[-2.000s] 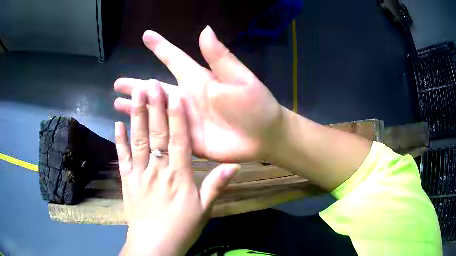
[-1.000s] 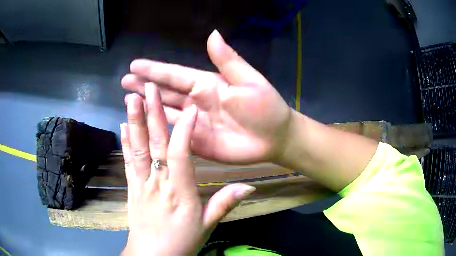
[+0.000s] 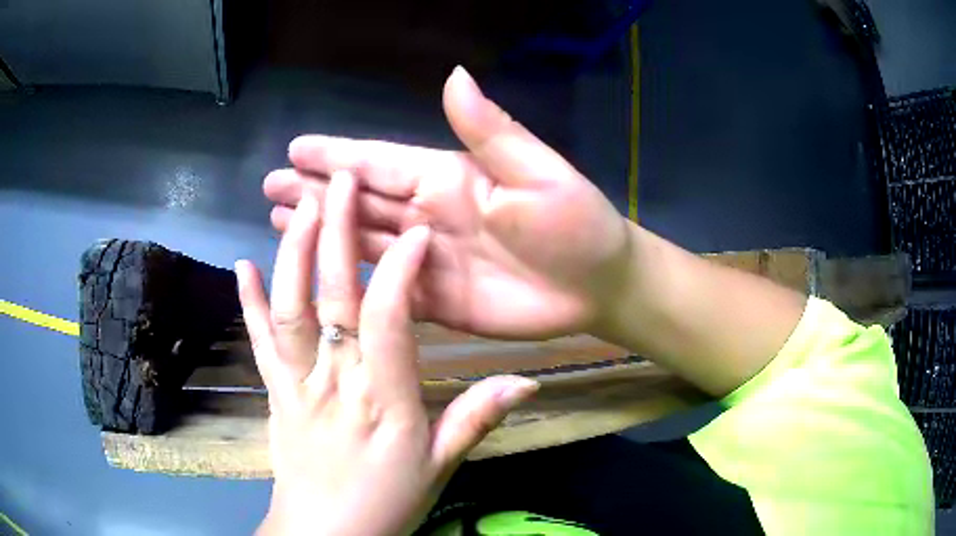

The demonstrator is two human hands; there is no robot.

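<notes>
My left hand, back up, wears a ring on one finger. It is empty with fingers spread, and its fingertips overlap the fingers and palm of my right hand; contact is hard to tell. My right hand reaches in from the right, palm facing me, thumb up, fingers pointing left, holding nothing. A slatted wooden frame lies beneath both hands, partly hidden by them and my right forearm. A dark, cracked-looking end block sits at its left end.
Grey floor with a yellow line at the left and another yellow line at upper middle. Dark ribbed stacks stand at the right edge. A grey panel is at top left.
My right hand's fingers have come closer together and its hand has shifted slightly right. My left fingers have spread apart. The view has shifted slightly.
</notes>
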